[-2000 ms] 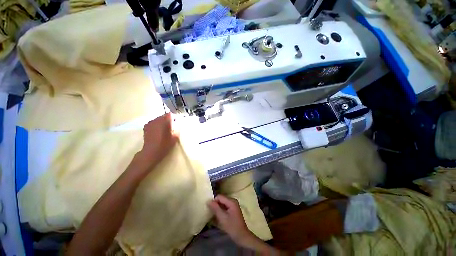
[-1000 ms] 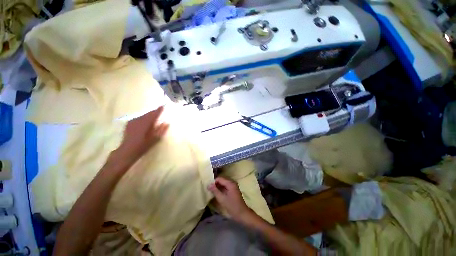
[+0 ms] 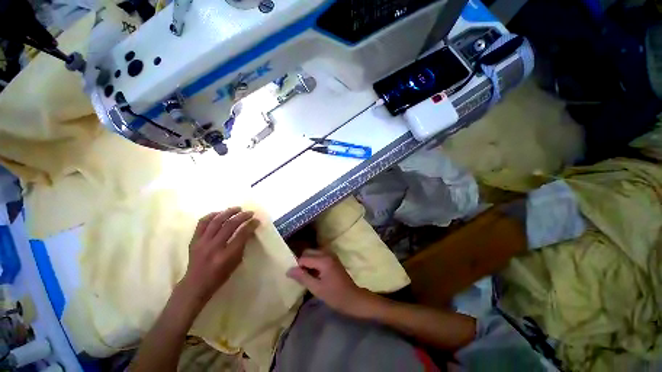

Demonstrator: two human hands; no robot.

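The pale yellow garment piece (image 3: 131,269) lies over the left of the machine table and hangs into the lap. My left hand (image 3: 221,243) rests on it near the table's front edge, fingers bent; whether they pinch the cloth is unclear. My right hand (image 3: 323,280) pinches the cloth's right edge just off the table front. The white sewing machine (image 3: 210,54) stands behind, its lamp glaring over the needle area (image 3: 210,142), so the cloth there is washed out.
Blue thread snips (image 3: 341,149), a lit smartphone (image 3: 425,78) and a white box (image 3: 431,118) lie on the table's right part. A brown board (image 3: 464,251) and a heaped yellow bundle (image 3: 595,269) are at the right. White cones (image 3: 30,352) stand at lower left.
The view has turned and moved closer to the machine. My left hand has moved from near the needle toward the table's front edge. My right hand stays at the cloth's edge.
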